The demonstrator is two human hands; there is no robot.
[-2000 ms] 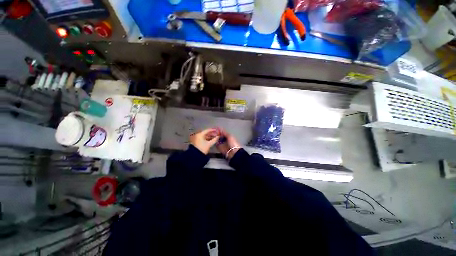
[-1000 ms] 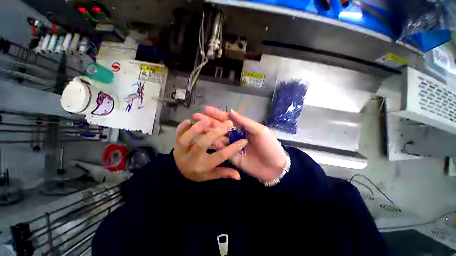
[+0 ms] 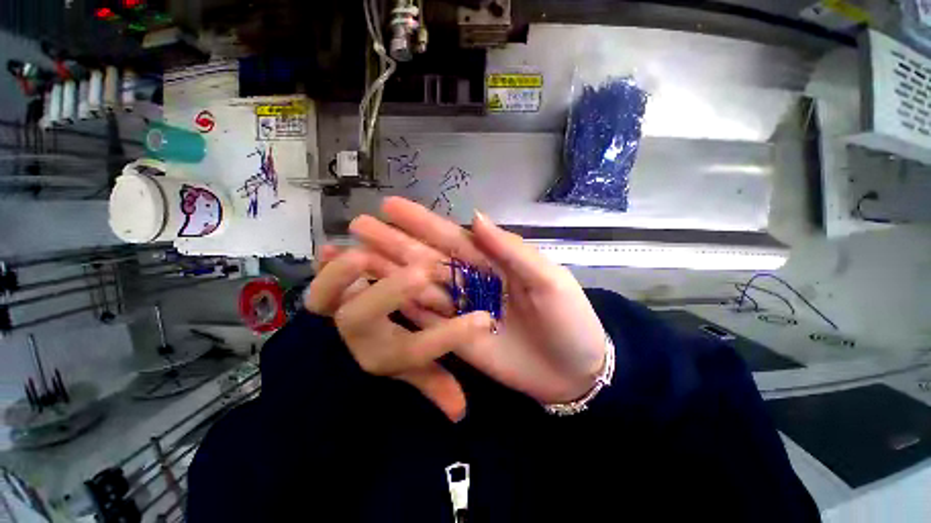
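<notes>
A bunch of short dark-blue wires [image 3: 477, 291] lies across the palm of my right hand [image 3: 541, 322], which is turned up and wears a bracelet. My left hand [image 3: 398, 312] is spread at the left of the bunch, with a fingertip touching its lower end. Its other fingers overlap my right fingers, so part of the contact is hidden. Loose short wires [image 3: 449, 186] lie in the metal tray [image 3: 694, 179] beyond my hands. A clear bag packed with blue wires [image 3: 604, 143] lies on the tray's right part.
A white cabinet top [image 3: 291, 220] at left holds red and blue wire pieces [image 3: 262, 182], a white tumbler with a cartoon face [image 3: 199, 211] and a teal cylinder [image 3: 176, 143]. The machine head [image 3: 406, 31] is behind the tray. A red wire coil [image 3: 261, 304] is at lower left.
The view has moved closer over the tray. My hands have come up from the tray and opened out, showing the blue wires in my right palm. The loose wires beyond them now show more.
</notes>
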